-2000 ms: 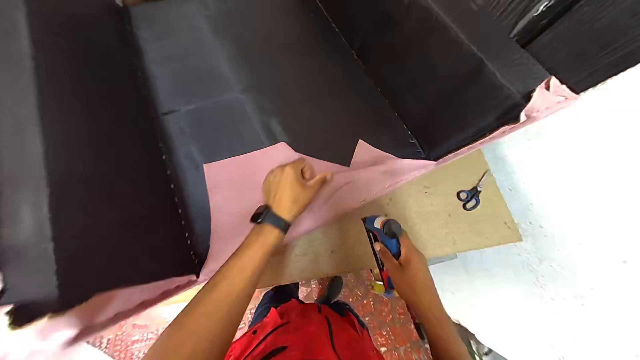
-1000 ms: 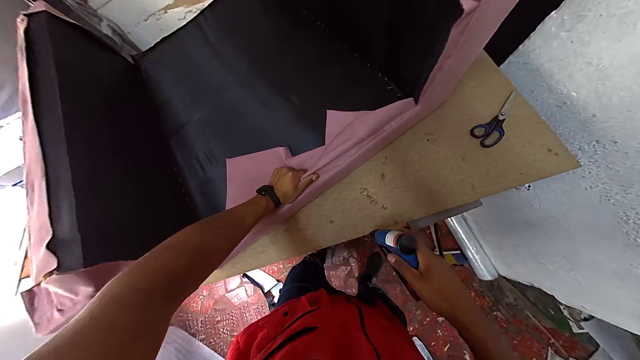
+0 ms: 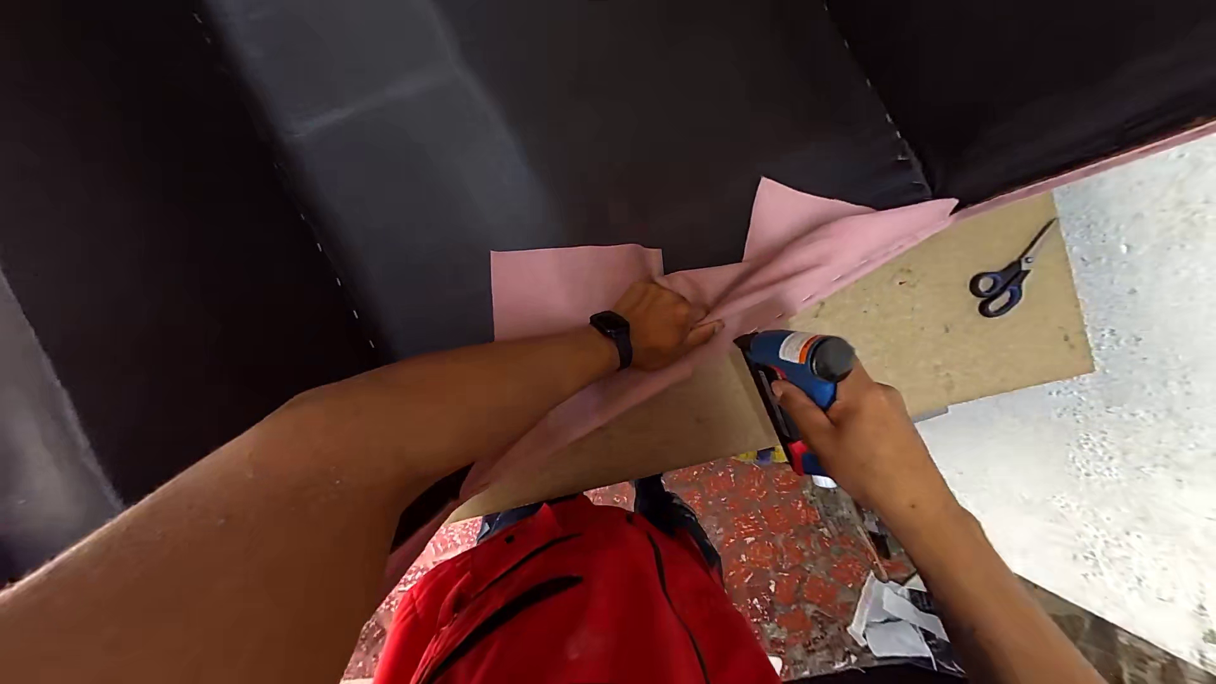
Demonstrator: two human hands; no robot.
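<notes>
My left hand (image 3: 662, 325), with a black watch at its wrist, pinches a fold of the pink fabric (image 3: 570, 285). That fabric lies along the edge of a large piece covered in black cloth (image 3: 608, 123); a row of staples shows near its right part. In my right hand (image 3: 869, 432) is a blue pneumatic staple gun (image 3: 803, 366), its nose close to the fabric's lower edge, just right of my left hand. Whether the nose touches the fabric is hard to tell.
Scissors with dark blue handles (image 3: 1002, 285) lie on a tan board (image 3: 950, 332) at the right. A whitish surface (image 3: 1140, 399) extends beyond it. Below is a red patterned floor (image 3: 760, 532) with scraps (image 3: 898, 617) at the lower right.
My right hand has brought the staple gun from below the board's edge up to the pink fabric, near my left hand. The view has shifted and turned.
</notes>
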